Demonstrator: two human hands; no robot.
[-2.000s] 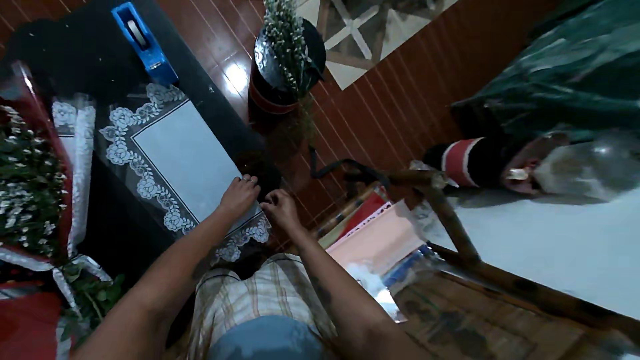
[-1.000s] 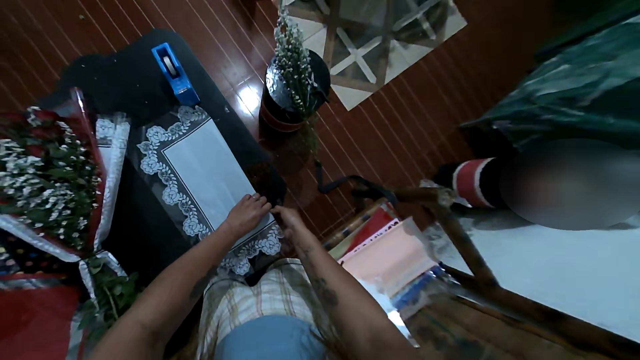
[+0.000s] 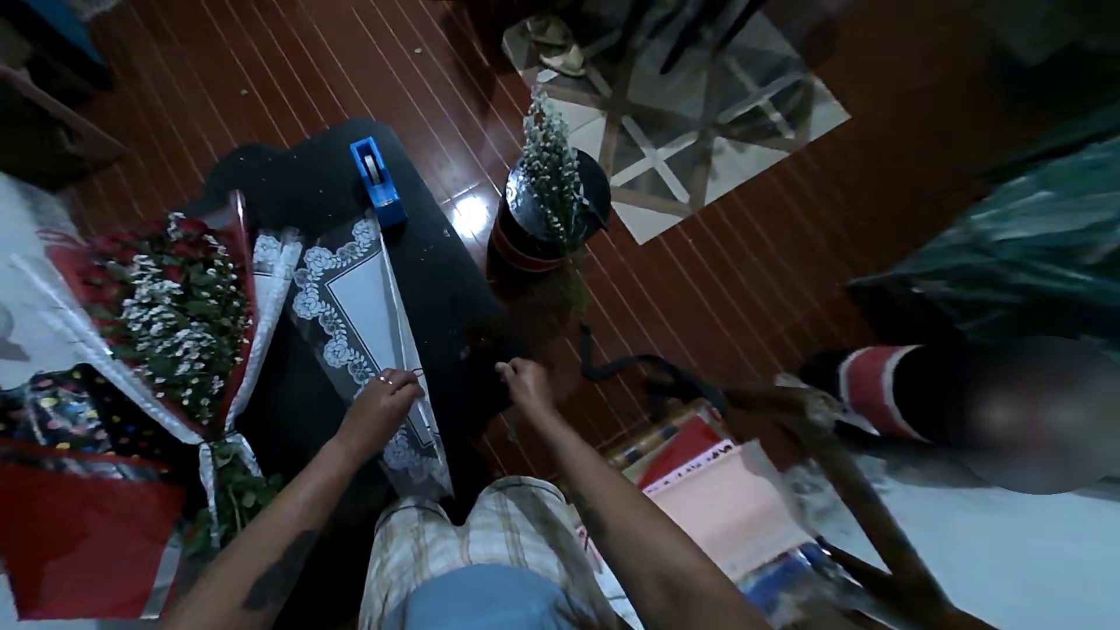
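Observation:
A clear plastic wrapping sheet with a white rose-lace border (image 3: 337, 350) lies on the black table (image 3: 437, 306), its right side lifted and folded over toward the left. My left hand (image 3: 385, 402) grips the folded edge near its lower part, fingers closed. My right hand (image 3: 525, 385) hangs off the sheet, right of it near the table's edge, fingers curled together; whether something thin is between them cannot be seen. A blue tape dispenser (image 3: 379, 182) stands at the sheet's top end. A wrapped bouquet of red roses and small white flowers (image 3: 179, 324) lies to the left.
A dark bucket (image 3: 525, 249) with white-flowered stems (image 3: 549, 157) stands on the wooden floor beyond the table. Pink and red wrapping sheets (image 3: 717, 507) lie right of my legs, beside a wooden frame (image 3: 866, 507). Red wrapping (image 3: 87, 525) is at lower left.
The sheet's right side, flat in the earlier frames, is now folded over toward the left. My hands, close together before, are farther apart. The view has shifted noticeably.

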